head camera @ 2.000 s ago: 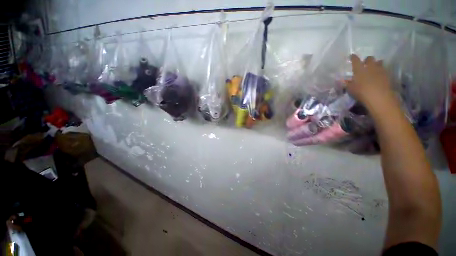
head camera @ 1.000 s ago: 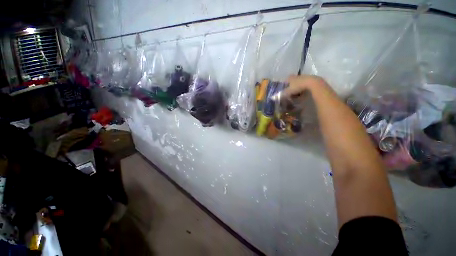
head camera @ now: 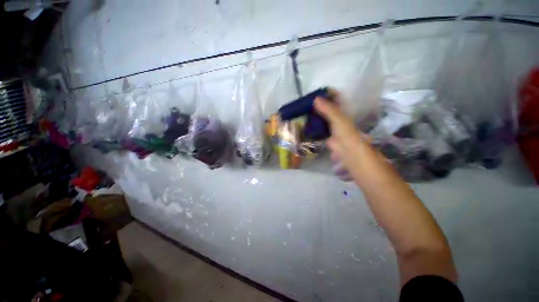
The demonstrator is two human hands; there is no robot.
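Observation:
My right hand reaches up from the lower right and is closed on a dark navy thread cone, held tilted in front of the hanging bags. A second dark shape shows just below the cone, at my fingers; blur hides whether I hold it too. A clear plastic bag hangs right behind, with yellow and orange cones in its bottom. My left hand is not in view.
More clear bags hang along a wall rail, including one with a dark purple bundle and one with greyish cones. A red thing is at the right edge. Cardboard and scraps lie lower left.
My right hand went from a bag further right to the bag with yellow cones, and now holds the navy cone out in front of it. The view has shifted.

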